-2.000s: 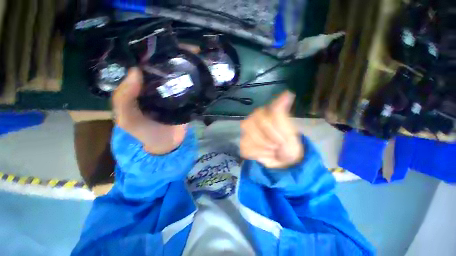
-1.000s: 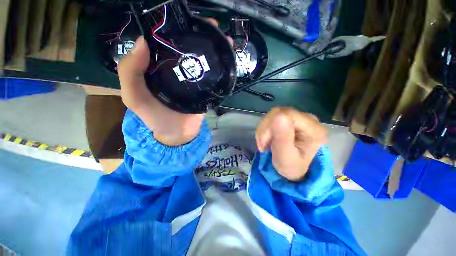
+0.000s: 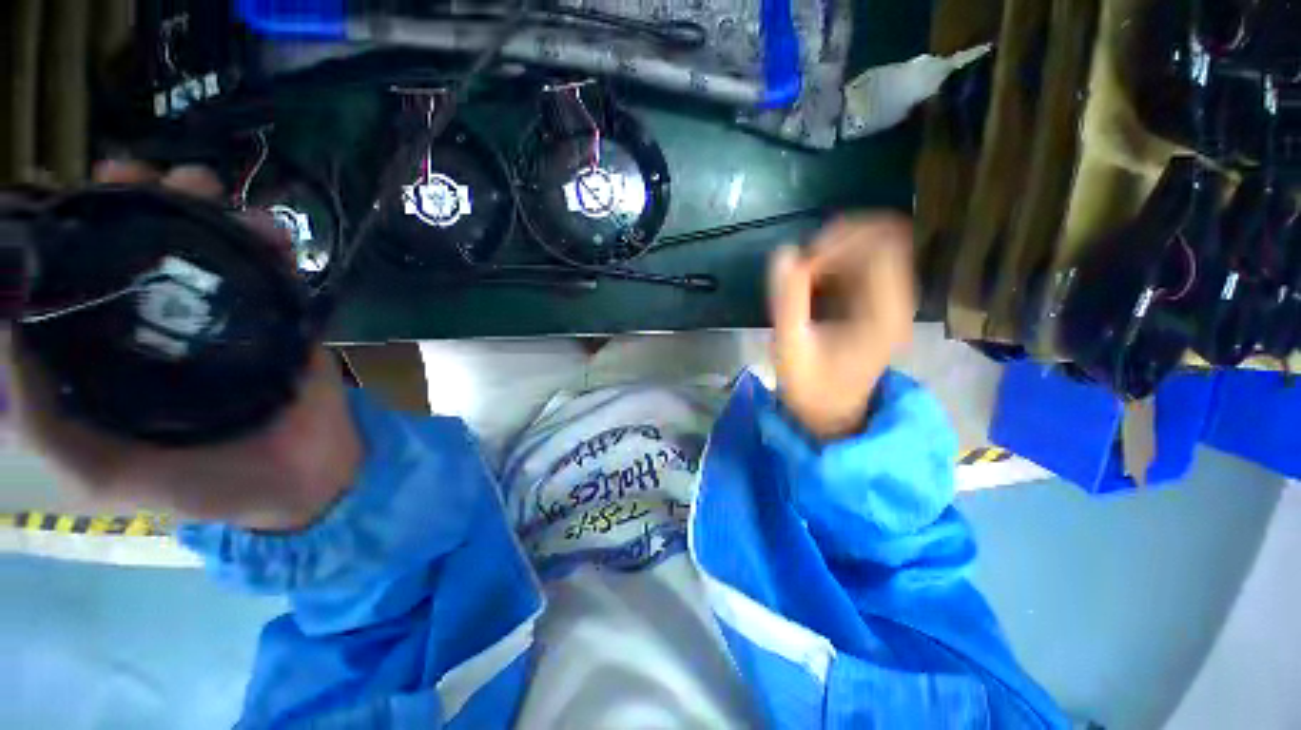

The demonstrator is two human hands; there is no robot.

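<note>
My left hand (image 3: 293,464) is at the far left, blurred, and holds a glossy black ear cup housing (image 3: 107,335) raised in front of the bench, open side up, with a silvery label at its centre. A blurred dark boom (image 3: 414,136) slants up and right from this housing. My right hand (image 3: 842,321) is over the bench's front edge, blurred, fingers curled; whether it holds anything small cannot be told. Three more housings lie in a row behind, one partly hidden (image 3: 300,207), one in the middle (image 3: 435,243) and one at right (image 3: 628,228).
Loose booms (image 3: 628,277) lie on the dark green bench (image 3: 742,264). A grey mat (image 3: 685,64) with a blue strip (image 3: 779,57) and a crumpled white piece (image 3: 899,97) are behind. Cardboard sheets (image 3: 985,186) and more housings (image 3: 1127,307) are at right, above blue bins (image 3: 1056,421).
My left hand has carried the held housing far to the left, uncovering the middle housing on the bench. My right hand has moved slightly up. The whole view has shifted.
</note>
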